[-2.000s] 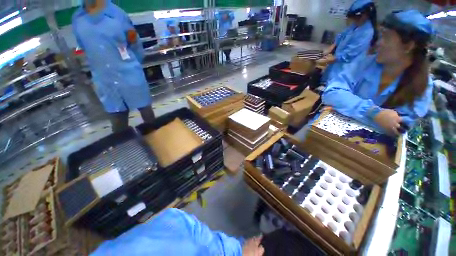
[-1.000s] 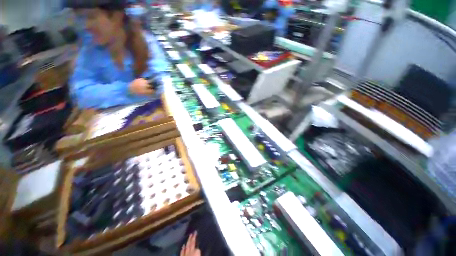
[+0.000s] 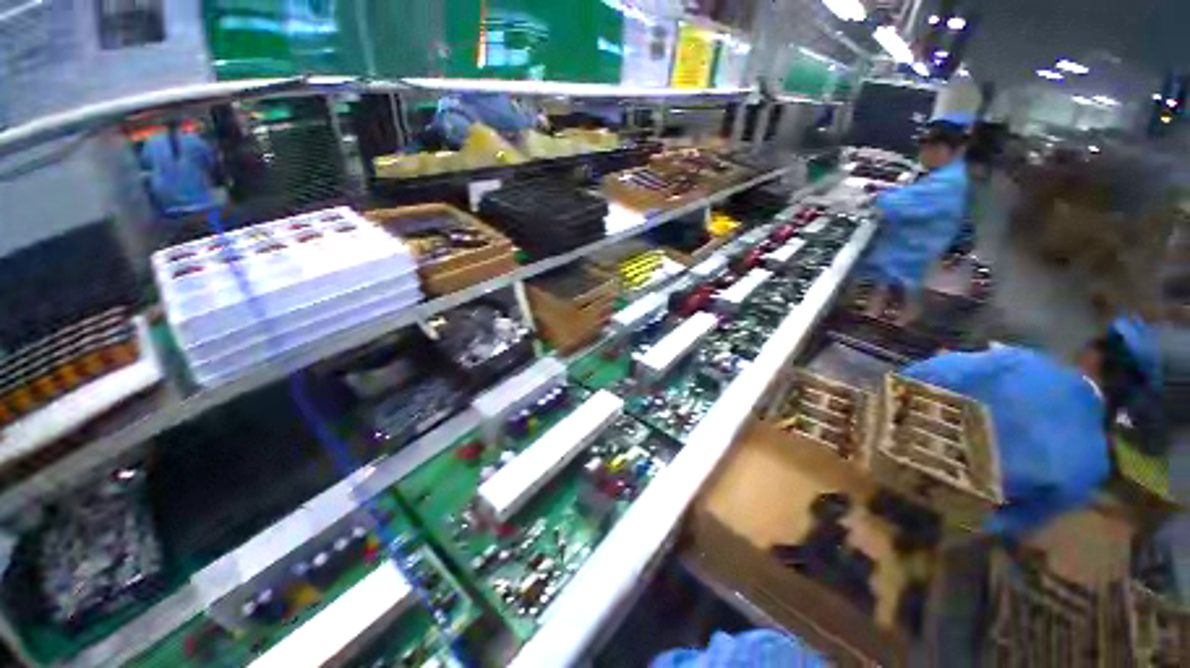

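Observation:
Neither of my hands shows. A piece of blue sleeve (image 3: 737, 650) is cut off by the bottom edge; I cannot tell which arm it is. Green circuit boards (image 3: 529, 574) crowded with small coloured parts lie in a row along the line in front of me. A long pale block (image 3: 551, 457) lies along the nearest full board, with small dark cylinders beside such blocks. An open brown carton (image 3: 763, 502) stands right of the white rail, with blurred loose black parts (image 3: 835, 542) inside.
Stacked white trays (image 3: 281, 294), brown cartons (image 3: 444, 248) and black trays (image 3: 542, 215) stand on the shelf beyond the line. A black bin of silvery parts (image 3: 98, 548) is lower left. A person in blue (image 3: 1031, 418) bends by a divided carton (image 3: 933, 437) at right; another person (image 3: 920, 215) stands farther along.
The view has swung round to the line and shelves. The carton with the white round-holed insert and the hand seen at the bottom edge are out of view.

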